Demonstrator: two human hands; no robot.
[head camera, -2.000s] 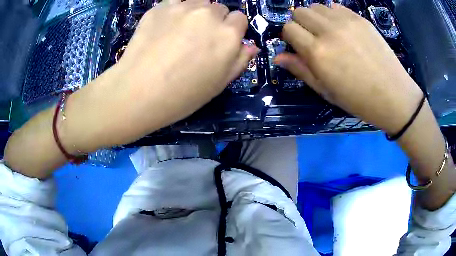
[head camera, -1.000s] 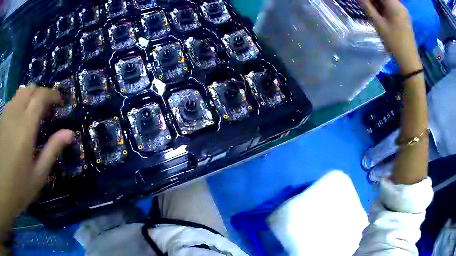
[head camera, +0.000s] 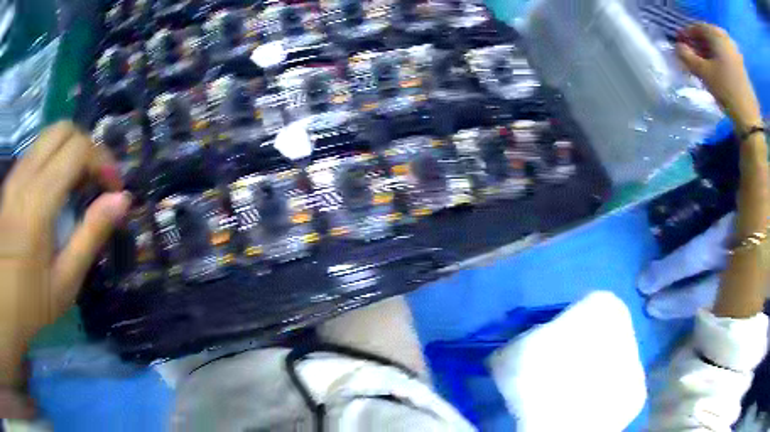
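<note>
The black blister tray (head camera: 363, 261) lies at the bench edge, blurred by motion, with rows of camera modules (head camera: 359, 194) in its pockets. My left hand (head camera: 63, 211) is at the tray's left side, thumb and forefinger a little apart; whether anything tiny is between them cannot be seen. My right hand (head camera: 709, 59) is far to the upper right, at the outer side of the stacked clear trays (head camera: 620, 93). Its fingers are curled and blurred, and whether they hold something cannot be told.
A clear small-parts tray (head camera: 25, 80) shows at the upper left on the green mat (head camera: 63, 84). Below the bench are my lap (head camera: 371, 333), a white covered object (head camera: 574, 363) over a blue one, and the blue floor. Shoes (head camera: 688, 270) show at the right.
My hands have parted from over the tray; the right one is now out at the clear stack. The view has turned. Since one second ago the tray appears shifted right in the picture.
</note>
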